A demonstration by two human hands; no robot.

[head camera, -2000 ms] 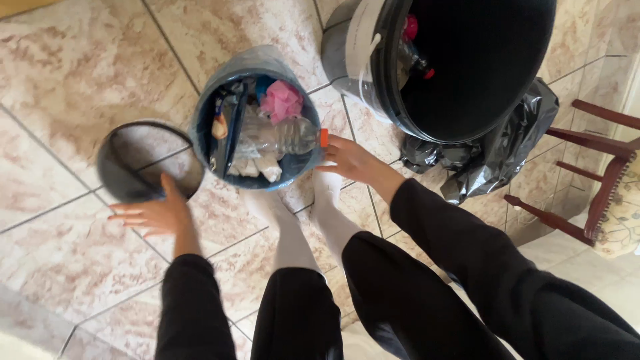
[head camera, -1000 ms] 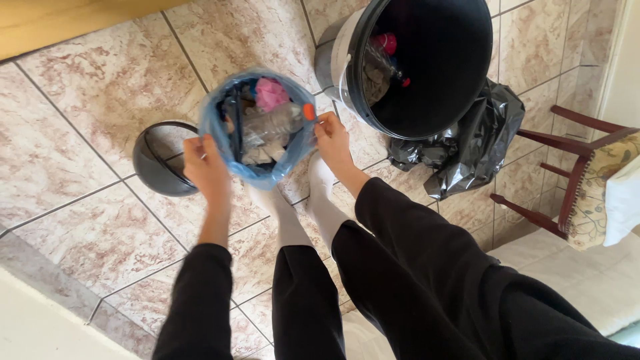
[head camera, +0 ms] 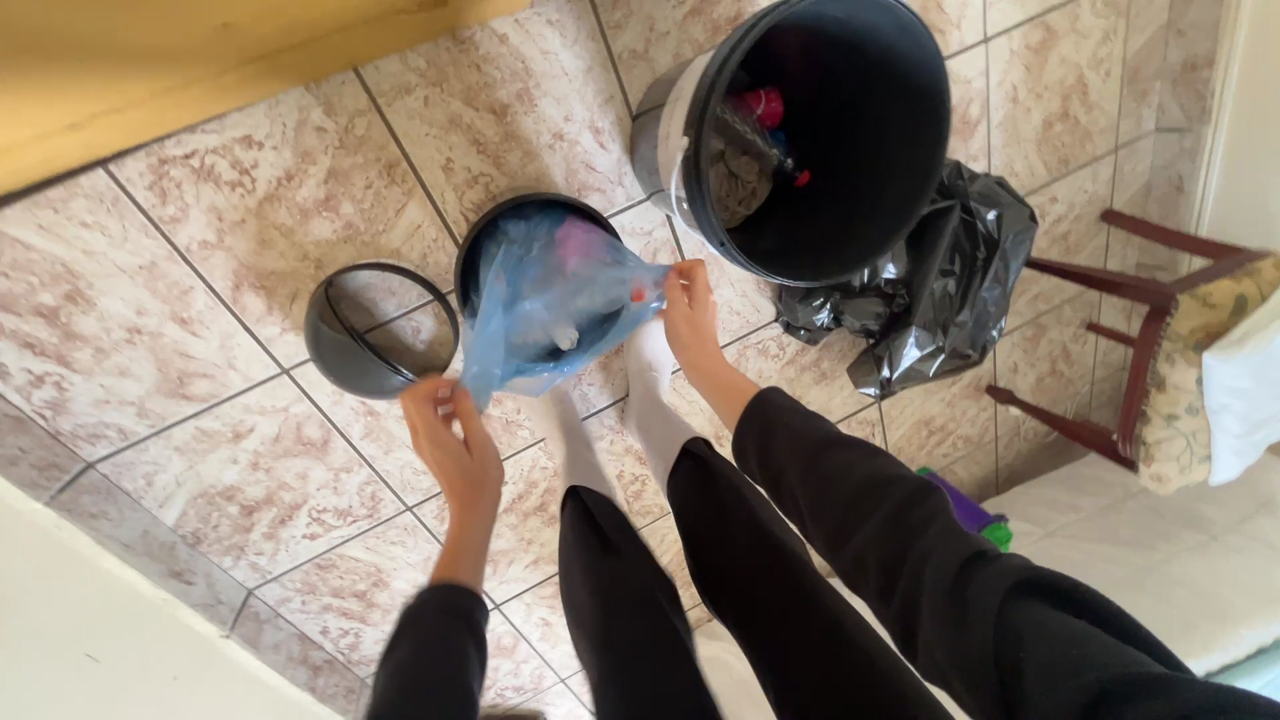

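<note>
A translucent blue plastic bag (head camera: 545,300) is stretched between my hands above a small dark bin (head camera: 485,225). My left hand (head camera: 455,435) pinches the bag's lower left edge, and my right hand (head camera: 692,310) grips its gathered right edge. Through the film show something pink, a red bottle cap and some white scraps, partly blurred. Left of the bin, a black ring-shaped lid (head camera: 375,325) lies on the tiles, just beyond my left hand. A large black bucket (head camera: 850,150) stands to the upper right, holding a plastic bottle with a red cap and other waste.
A crumpled black plastic bag (head camera: 950,280) lies beside the large bucket. At the right is a wooden chair (head camera: 1150,290) with a patterned seat and a white cloth on it. A yellowish wooden furniture edge (head camera: 250,60) borders the upper left. My feet in white socks are close to the small bin.
The blue bag's rim was around the bin's mouth; now it is pulled off the rim and drawn partly closed over the waste. My left hand, open two seconds ago near the lid, now holds the bag.
</note>
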